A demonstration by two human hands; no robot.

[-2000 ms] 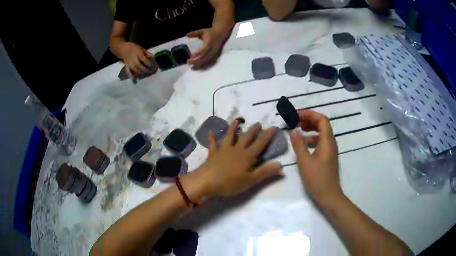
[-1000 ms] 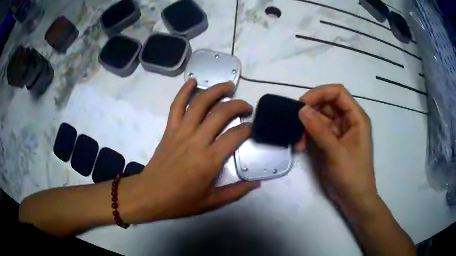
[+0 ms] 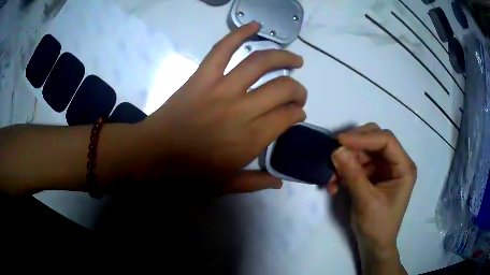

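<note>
My right hand [image 3: 376, 174] pinches the right edge of a black adhesive pad [image 3: 303, 153]. The pad lies over the face of the nearest metal housing [image 3: 270, 156], whose silver rim shows at the left and top. My left hand [image 3: 236, 107], with a beaded bracelet, is spread over the housings. Its fingertips are at the pad's upper left, its thumb is beside the nearest housing. A second bare housing [image 3: 248, 49] is partly hidden under the left fingers. A third bare housing [image 3: 271, 19] with small screws stands behind it, touched by a fingertip.
Several black pads [image 3: 63, 81] lie in a row on the white sheet [image 3: 131, 70] at the left, the last partly behind my wrist. Dark grooves [image 3: 376, 83] cross the table. Dark grey pieces [image 3: 441, 24] and a clear plastic bag [image 3: 456, 182] are at the right.
The view has moved closer and lower. The pad has gone from being held above the nearest housing to lying over its face. My right hand still pinches it.
</note>
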